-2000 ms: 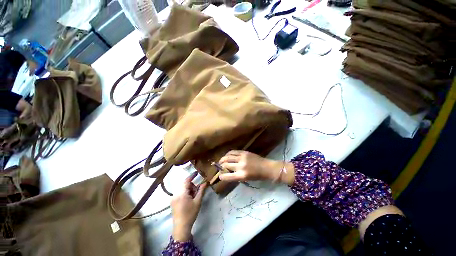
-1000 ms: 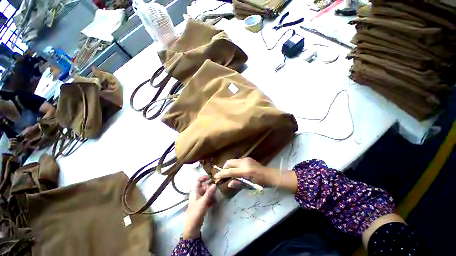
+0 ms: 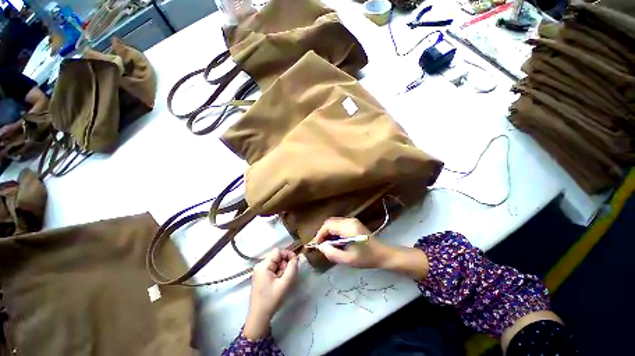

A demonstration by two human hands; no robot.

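A tan-brown fabric bag [image 3: 327,146] lies on the white table in front of me, with a small white label near its top. Its long dark-brown straps [image 3: 198,259] loop out to the left. My right hand [image 3: 348,243] holds a slim white pen-shaped tool [image 3: 349,240] like a pencil, its tip at the bag's lower edge. My left hand [image 3: 276,271] pinches the bag's edge or a strap end just left of the tip; the fingers hide which. A thin cord [image 3: 507,167] loops on the table to the right.
Another brown bag [image 3: 296,42] lies behind, and a flat one [image 3: 97,285] lies lower left. A tall brown stack [image 3: 585,97] stands at the right. A black block [image 3: 437,57], pliers [image 3: 428,19] and a tape roll [image 3: 378,10] lie at the back. A person's arm [image 3: 31,101] shows far left.
The view has shifted a little. My right hand has changed the tool's angle, bringing it closer to level, with its tip at the bag's edge. My left hand stays close beside it.
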